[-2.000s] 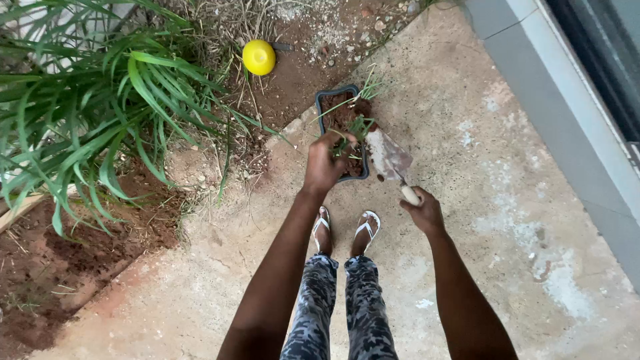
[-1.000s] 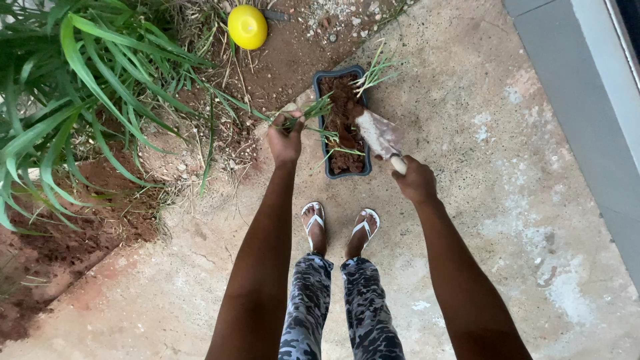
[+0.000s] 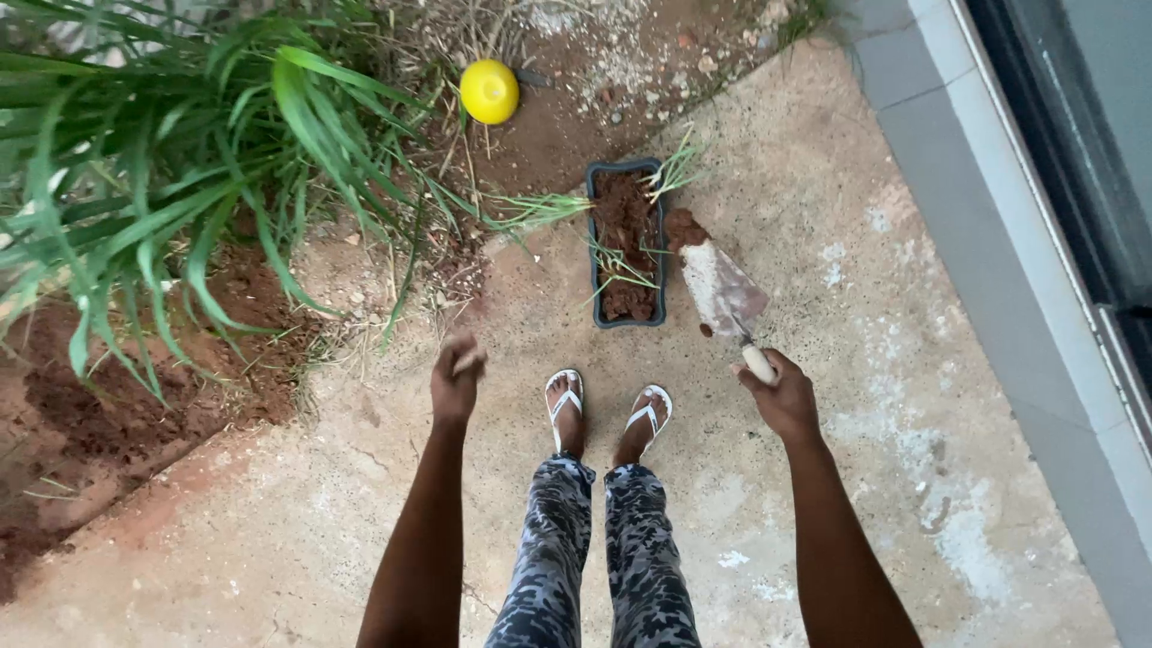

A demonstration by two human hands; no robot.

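Observation:
My right hand (image 3: 781,391) grips the pale handle of a trowel (image 3: 723,286), whose soil-smeared blade points up and left, with reddish soil at its tip beside the planter. The dark rectangular planter (image 3: 664,301) holds brown soil (image 3: 630,225) and stands on the concrete. Grassy green plants lie in it: one bunch (image 3: 544,209) hangs over the left rim, another (image 3: 677,171) leans over the upper right, and thin blades (image 3: 616,263) spread across the lower part. My left hand (image 3: 457,373) is raised below and left of the planter, blurred, fingers partly curled, with no object visible in it.
A yellow rounded object (image 3: 489,92) sits on bare soil above the planter, next to a dark flat piece (image 3: 533,78). Long-leaved green plants (image 3: 225,171) fill the upper left. A grey tiled ledge (image 3: 990,180) runs down the right. My feet in white flip-flops (image 3: 564,396) stand below the planter.
My left hand has let go of the grassy bunch, which now lies over the planter's left rim, and has drawn back toward me. The trowel has moved out of the planter to its right side.

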